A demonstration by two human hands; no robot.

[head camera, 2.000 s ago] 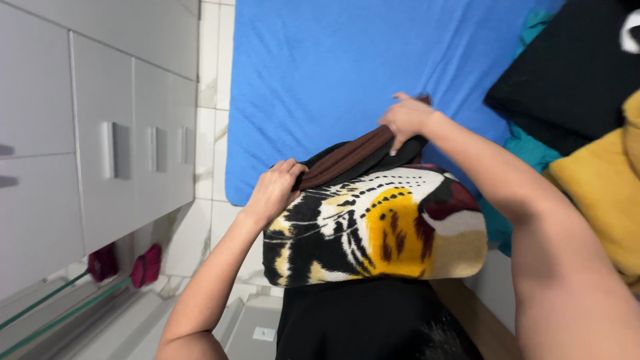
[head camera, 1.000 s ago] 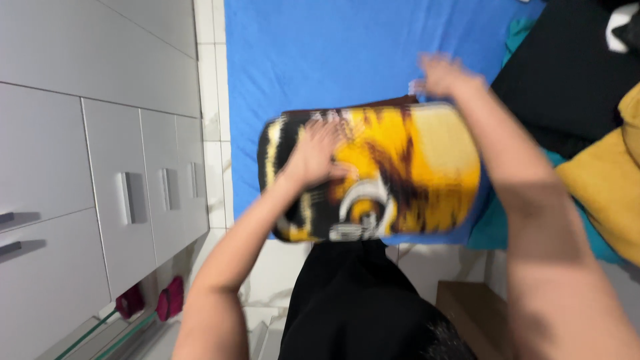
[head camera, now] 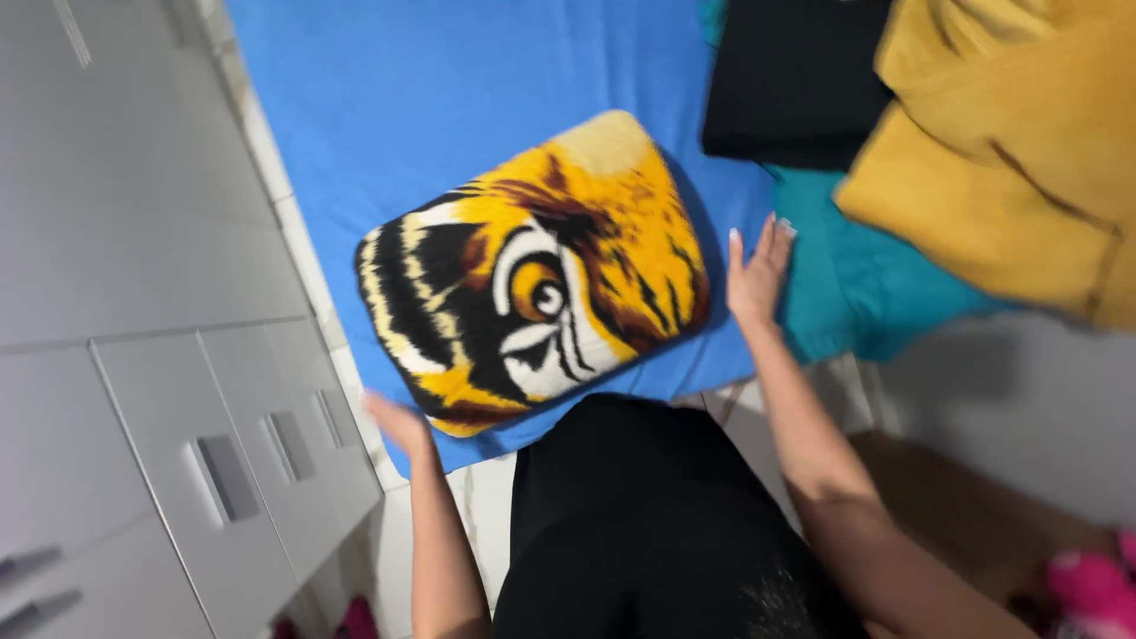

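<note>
A folded plush blanket (head camera: 541, 275) with a tiger-face print, in yellow, black, white and brown, lies at a slant on a blue sheet (head camera: 417, 98). Off its lower left corner is my left hand (head camera: 401, 426), fingers apart and holding nothing, over the sheet's edge. My right hand (head camera: 759, 275) is spread just beyond the blanket's right side, between it and a teal cloth (head camera: 825, 293), and holds nothing. Neither hand appears to grip the blanket.
Grey drawers with metal handles (head camera: 213, 479) stand along the left. A folded black cloth (head camera: 790, 89) and a mustard-yellow cloth (head camera: 1012, 169) lie on the teal cloth at upper right. Pale tiled floor (head camera: 484, 506) shows below the sheet. Pink items (head camera: 1092, 581) are at lower right.
My hands were on the folded bundle and its dark inner cloth; now both are off it, one to each side. The tiger's eye faces up, and the bundle rests on the sheet. The view has turned.
</note>
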